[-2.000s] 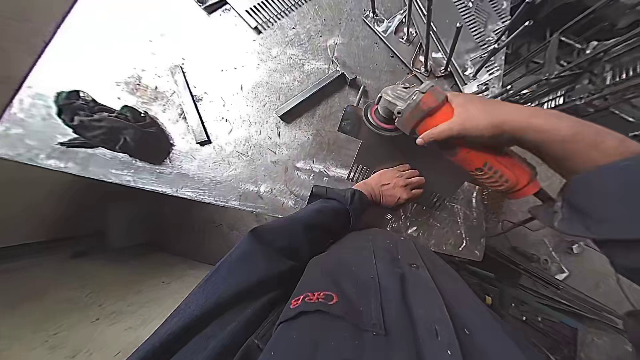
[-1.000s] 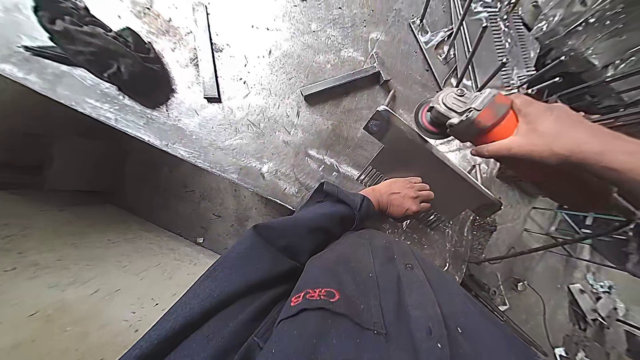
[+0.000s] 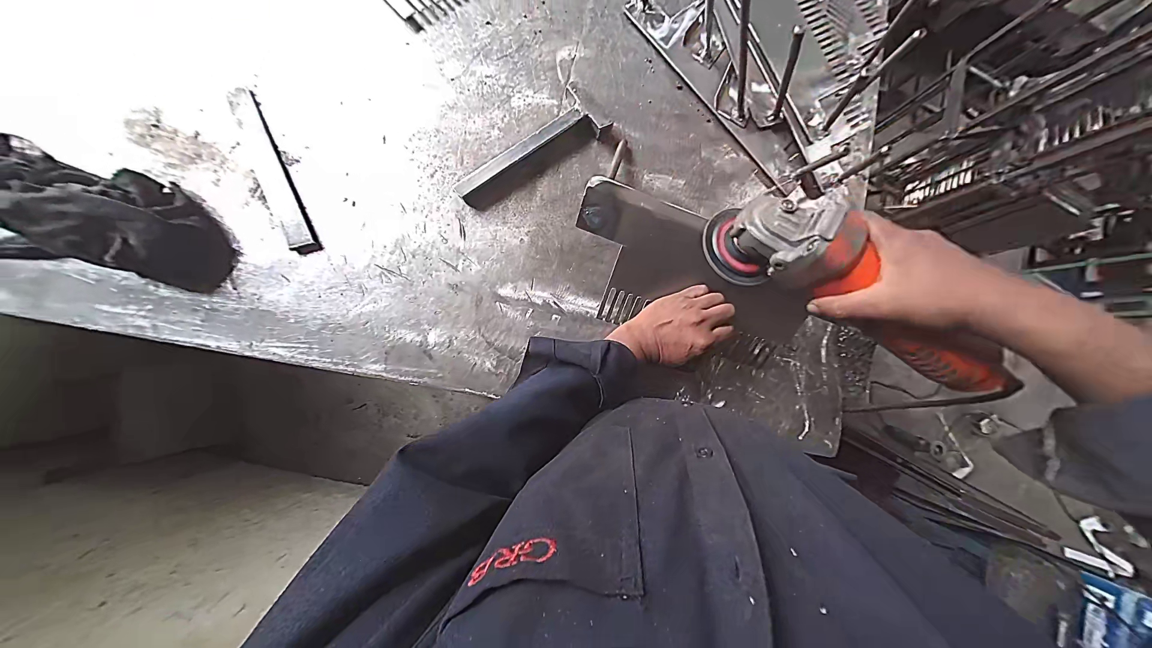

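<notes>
My right hand (image 3: 918, 279) is closed around the orange body of an angle grinder (image 3: 810, 238). The grinder's round disc (image 3: 733, 249) is at the face of a slotted metal plate (image 3: 661, 261), near its upper edge; whether it touches cannot be told. My left hand (image 3: 679, 326) lies on the lower part of the plate, over its row of slots, fingers pointing right. A thin metal rod (image 3: 617, 158) stands out behind the plate's upper left corner, which bears a dark round spot.
On the metal table (image 3: 423, 297) lie a short steel bar (image 3: 526, 162), a longer flat bar (image 3: 283, 180) and a dark cloth or glove (image 3: 117, 220). Slotted plates with upright rods (image 3: 742, 63) stand at the upper right, beside a pile of metal rods (image 3: 999, 99). A cord trails from the grinder.
Between one second ago and now, the grinder has moved from the plate's upper right edge onto its face. My left hand has stayed on the plate. The view has shifted.
</notes>
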